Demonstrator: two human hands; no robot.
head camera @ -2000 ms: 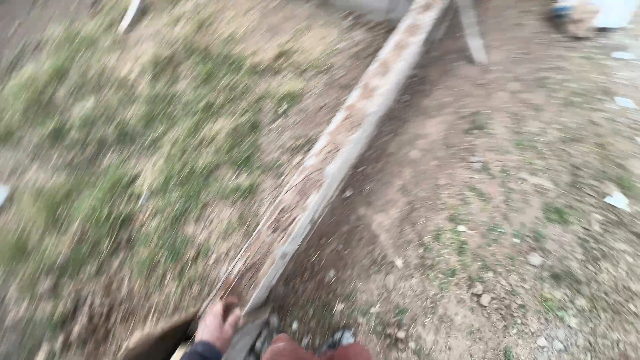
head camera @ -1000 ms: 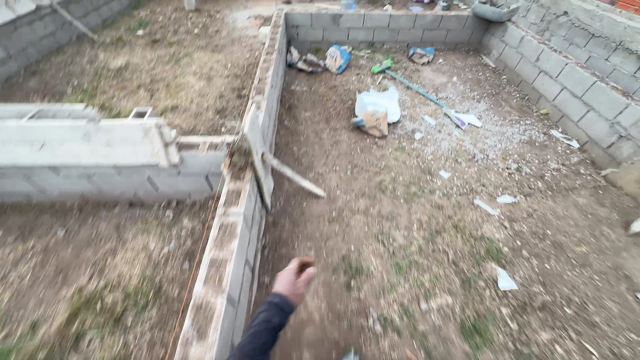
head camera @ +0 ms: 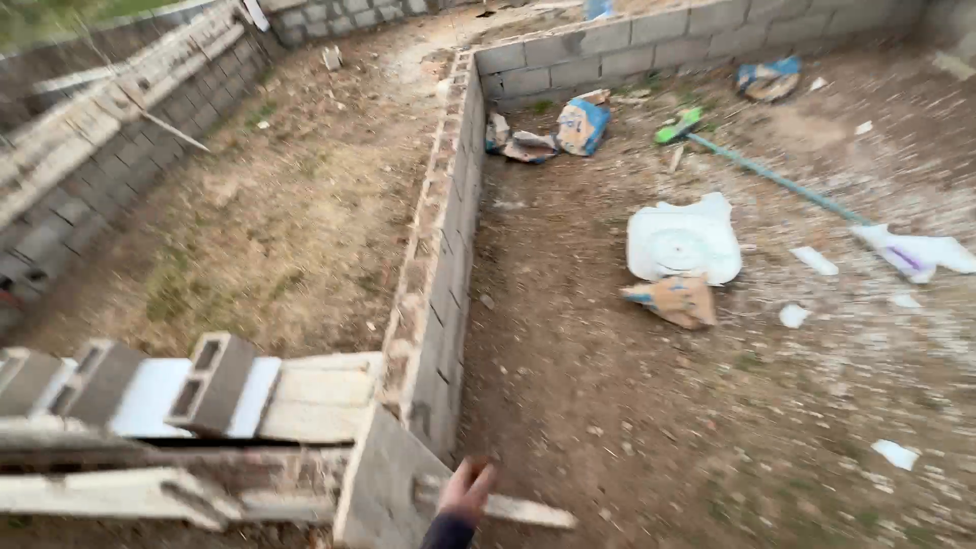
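My left hand (head camera: 467,488), in a dark sleeve, shows at the bottom centre with its fingers loosely bent and a little apart. It overlaps a pale wooden stake (head camera: 530,511) in the picture; contact with the stake cannot be made out. Blur hides the finer detail of the fingers, though no held object is plain. Just left of the hand, a flat grey board (head camera: 393,484) leans at the near end of a low concrete block wall (head camera: 435,297). My right hand is out of view.
Hollow concrete blocks (head camera: 210,381) rest on white sheets at the left. Right of the wall lie a white plastic piece (head camera: 682,240), a torn paper bag (head camera: 675,301), blue-and-white bags (head camera: 583,126) and a green broom (head camera: 679,126) with a long handle. Another block wall (head camera: 656,53) crosses the back.
The view has swung up from the ground and moved closer to the leaning board and stake. My left hand, earlier short of the stake, now overlaps it in the picture.
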